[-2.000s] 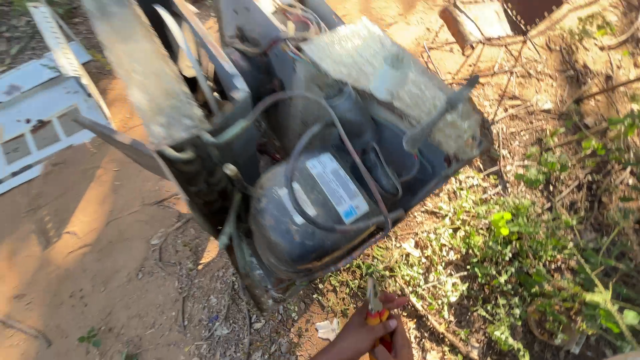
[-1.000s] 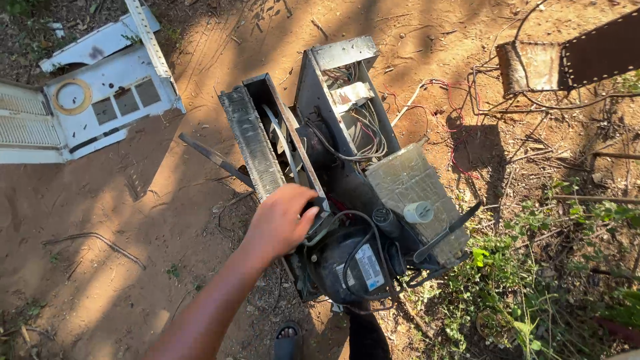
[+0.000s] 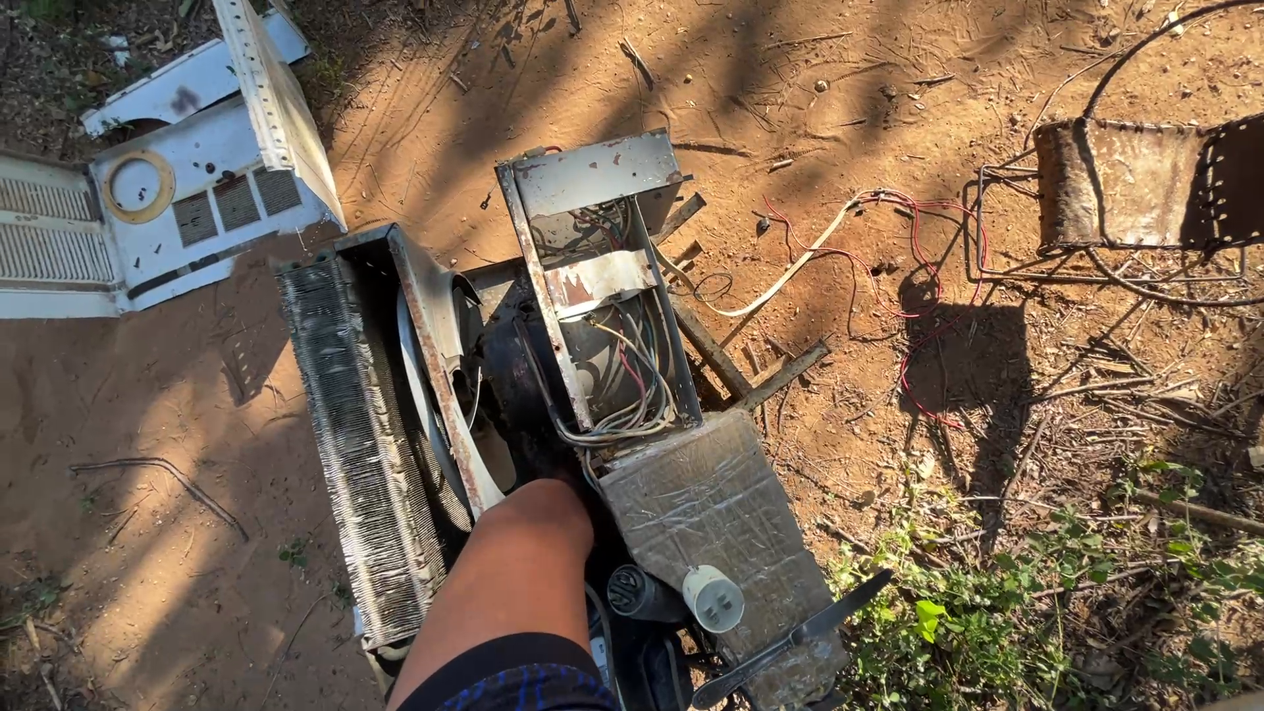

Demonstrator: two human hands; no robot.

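Note:
Neither of my hands shows in the head view. A bare bent limb, which looks like my knee below a dark hem, covers the lower middle of an opened air conditioner chassis. Left of it stands the finned condenser coil (image 3: 360, 454), beside a rusty-edged fan shroud (image 3: 444, 385). An open metal electrical box (image 3: 597, 286) holds bundled wires (image 3: 637, 380). Below the box lies a foil-faced insulation panel (image 3: 706, 504). A white cylindrical capacitor (image 3: 713, 598) and a black cylinder (image 3: 634, 591) sit near a dark flat metal strip (image 3: 795, 642). The compressor is mostly hidden.
White metal casing panels (image 3: 188, 197) lie at upper left. At right stands a rusty metal-framed seat (image 3: 1136, 183). Red and pale loose wires (image 3: 849, 227) trail over the dirt. Wooden sticks (image 3: 780, 375) jut from under the unit, and green plants (image 3: 918, 612) grow at lower right.
The hand that was at the unit near the compressor has left the view. The bare limb now covers the middle of the chassis. The pliers seen in my hands two seconds ago are out of sight.

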